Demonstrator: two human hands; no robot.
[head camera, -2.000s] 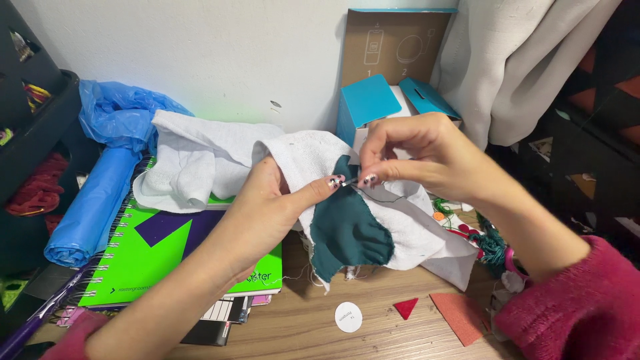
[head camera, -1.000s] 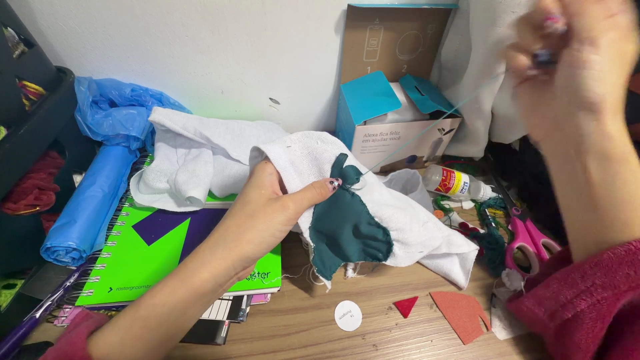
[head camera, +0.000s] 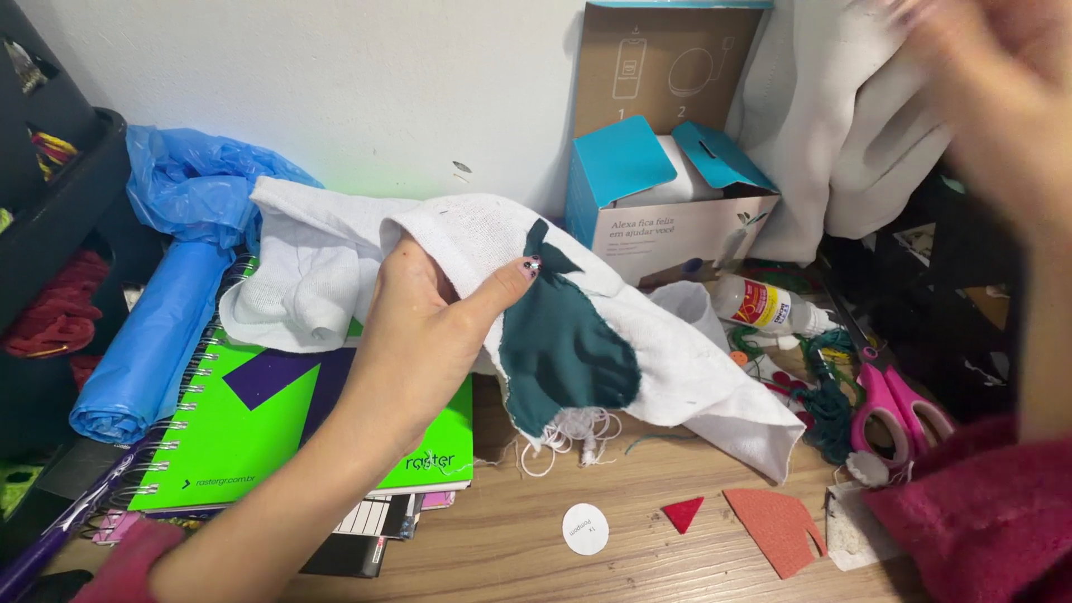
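Note:
My left hand (head camera: 427, 327) grips a white woven cloth (head camera: 477, 230), fingers beneath it and the thumb pressed on top. The thumb tip lies by the narrow end of a dark green fabric piece (head camera: 565, 352) that lies on the cloth. Loose white threads (head camera: 578, 431) hang below the green piece. My right hand (head camera: 980, 75) is raised at the top right, blurred and partly out of frame; whether it holds a needle or thread cannot be seen.
A green spiral notebook (head camera: 201, 452) and a blue plastic bag roll (head camera: 159, 343) are at left. Behind stands an open box (head camera: 678, 243). At right are a glue bottle (head camera: 766, 306), pink scissors (head camera: 892, 410) and green yarn (head camera: 825, 410). Felt scraps (head camera: 775, 528) and a round paper label (head camera: 584, 528) lie in front.
My right hand was pinching at the green piece beside my left thumb, then rose to the upper right, where it remains. My left hand keeps its hold on the cloth.

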